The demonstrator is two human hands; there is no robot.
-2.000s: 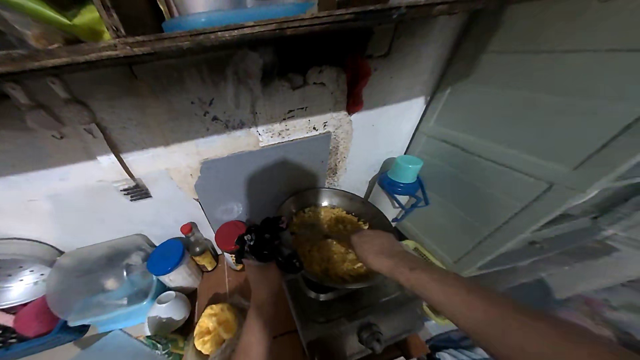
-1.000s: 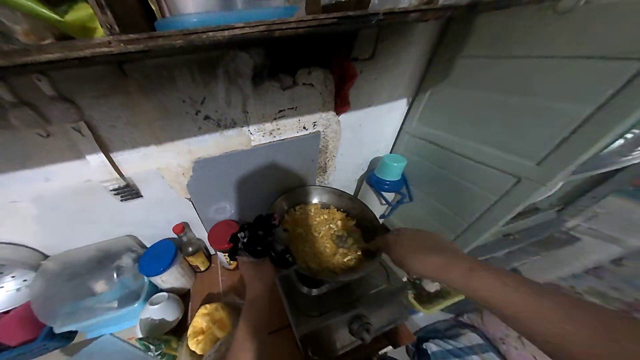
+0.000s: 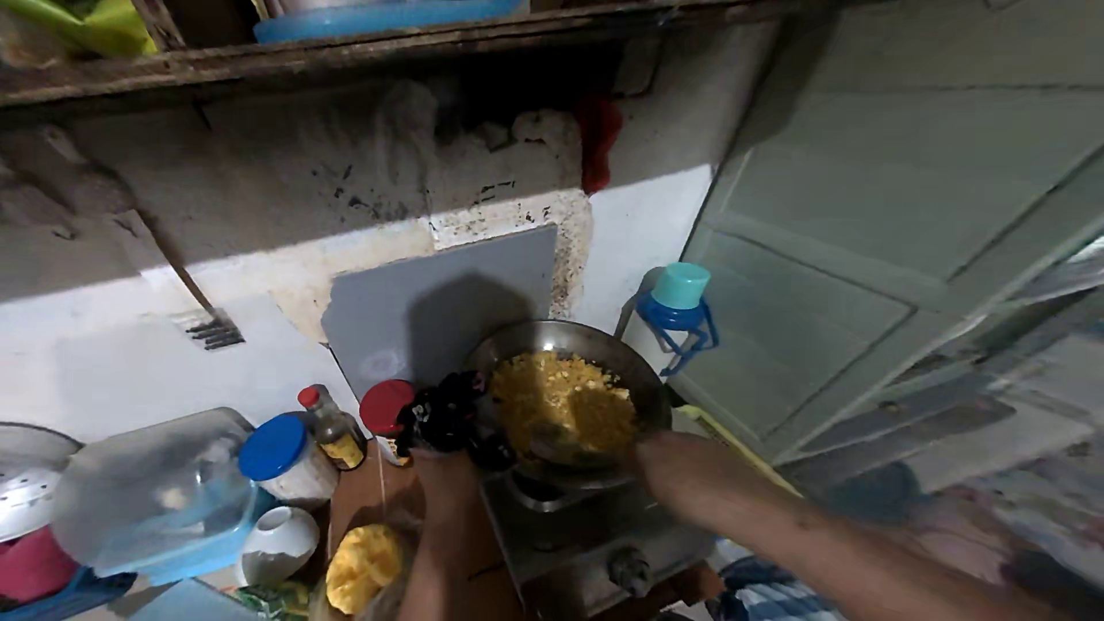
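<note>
A metal wok stands on a gas stove, with crumbly yellow food inside. My left hand is at the wok's left side, closed around a dark bunched cloth that presses against the rim there. At the wok's lower right, my right hand is curled as a fist around a utensil handle; the handle is mostly hidden, and the spatula-like head rests blurred in the food.
Left of the stove are a red-lidded jar, a sauce bottle, a blue-lidded tub, a white bowl and yellow food in a bag. A jug with a turquoise cup stands behind right. A wooden shelf hangs above.
My right hand has moved from over the food to the wok's lower right side, and the food has shifted within the wok. My left hand stays at the left rim with the cloth.
</note>
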